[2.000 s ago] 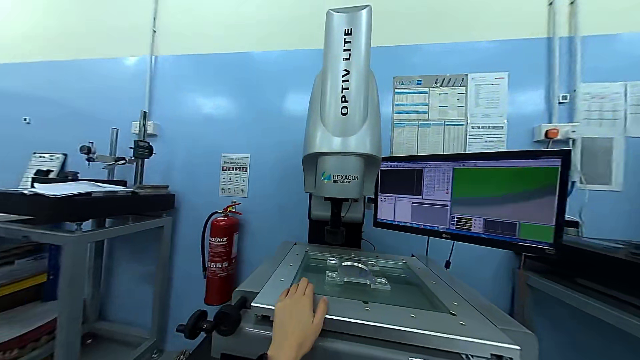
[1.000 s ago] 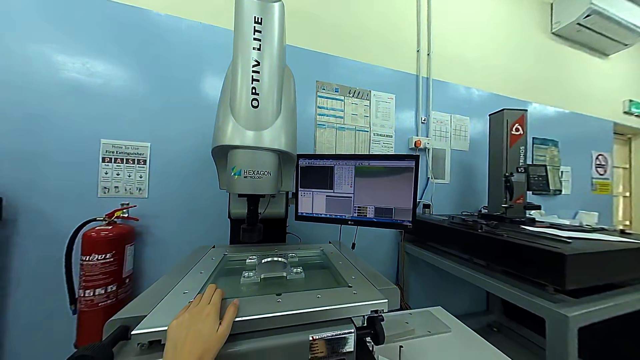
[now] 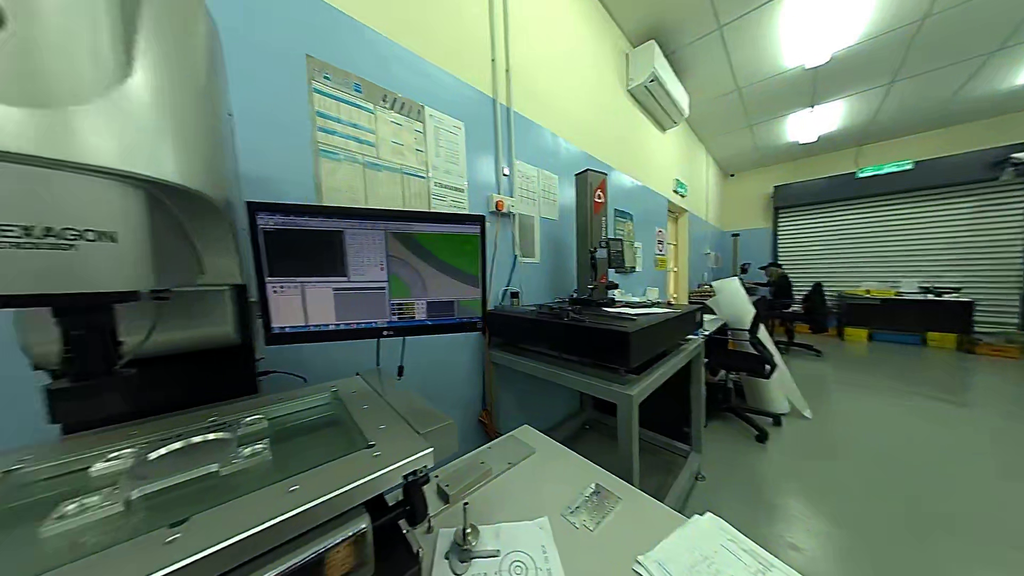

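Neither of my hands shows now. At the left, the silver optical measuring machine (image 3: 96,224) stands over its glass stage (image 3: 312,428) in a metal frame. Clear plastic blocks and an arched clear part (image 3: 180,460) lie on the glass. Beside the machine a monitor (image 3: 368,272) displays a magnified image in green and grey. On the side table, a small metal part with an upright pin (image 3: 466,534) sits on a printed drawing (image 3: 520,552). A thin metal plate (image 3: 592,507) lies to the right of it.
A stack of papers (image 3: 712,552) lies at the table's near edge. Past it, a black surface plate (image 3: 592,336) on a grey stand bears a height gauge (image 3: 592,232). An office chair (image 3: 740,368) and a seated person (image 3: 774,284) are farther back.
The view has swung far to the right and nearer to the monitor. My hand, which earlier rested at the front edge of the stage, is out of view. The monitor's image has changed.
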